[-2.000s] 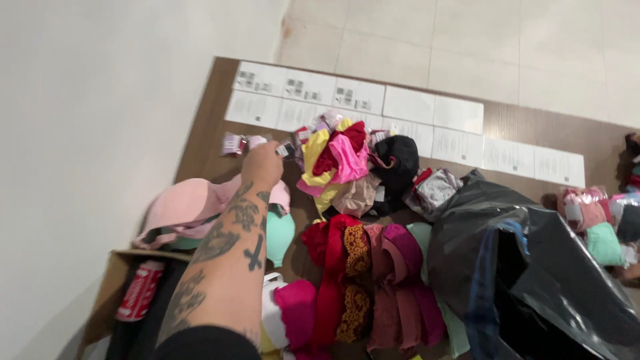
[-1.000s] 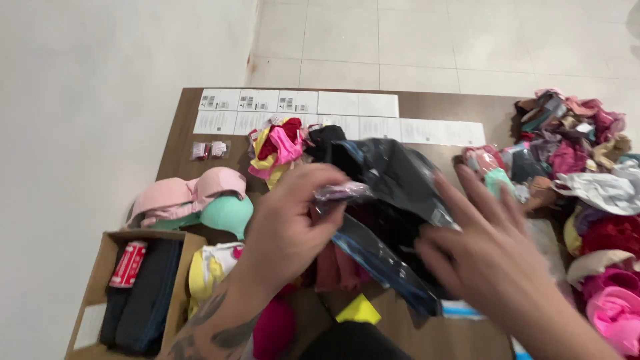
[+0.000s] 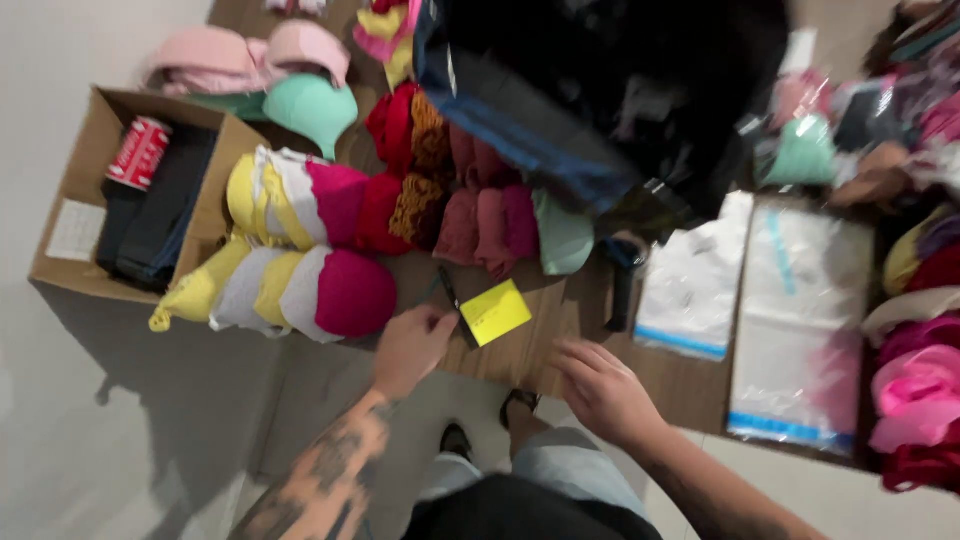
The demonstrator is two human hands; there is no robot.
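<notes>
My left hand (image 3: 412, 346) is at the table's front edge, just left of a black pen (image 3: 452, 292) and a yellow sticky note pad (image 3: 496, 312) that bears writing. Whether its fingers touch the pen, I cannot tell. To the right of the pad, my right hand (image 3: 606, 386) hovers by the edge with its fingers loosely curled and nothing seen in it. A large black plastic bag (image 3: 540, 127) lies beyond both hands, its mouth facing me. Folded bras stand in a row, among them yellow, grey and magenta ones (image 3: 352, 292), with red and mint ones beside the bag.
A cardboard box (image 3: 71, 187) with dark folded bags and a red-labelled roll (image 3: 140, 153) stands at the left. Pink bras (image 3: 217, 56) lie behind it. A black handheld tool (image 3: 621, 285), clear plastic mailers (image 3: 802, 330) and piles of underwear (image 3: 919, 390) are at the right.
Both hands have left the black bag and come back to the table's front edge. The small plastic-wrapped packet in my left hand one second ago is no longer there. The view has tilted down.
</notes>
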